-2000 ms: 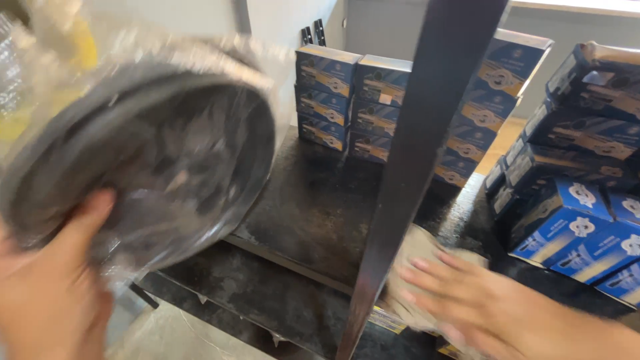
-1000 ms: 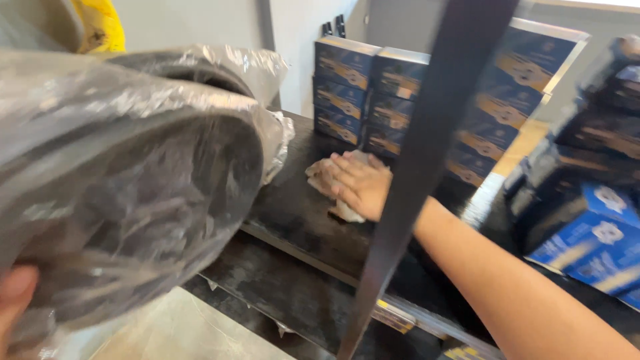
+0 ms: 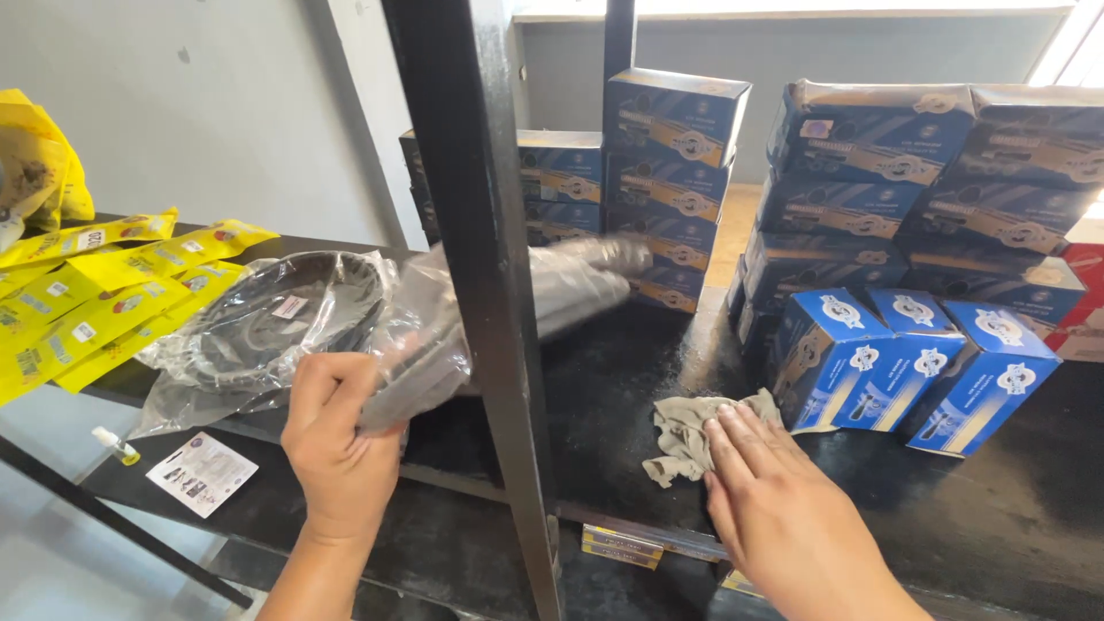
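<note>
My left hand [image 3: 341, 431] grips a plastic-wrapped item [image 3: 423, 371], blurred in part, that passes behind the black shelf post. Left of it, a round black part in clear plastic [image 3: 280, 315] lies on the shelf beside yellow packets [image 3: 112, 302]. My right hand [image 3: 768, 492] presses flat on a crumpled grey-beige cloth [image 3: 690, 431] on the black shelf [image 3: 604, 414]. Just right of the cloth stand several small blue boxes [image 3: 828, 354].
A black metal post [image 3: 492, 259] rises between my hands. Stacked dark blue boxes [image 3: 673, 198] stand at the back, with more stacks [image 3: 854, 172] at right. A printed card [image 3: 203, 473] and a small bottle [image 3: 116, 444] lie on the lower left shelf. Small boxes [image 3: 621, 545] sit below.
My right hand and the cloth have moved from near the back box stacks to beside the small blue boxes. The wrapped item in my left hand has swung right, behind the post. The view has shifted.
</note>
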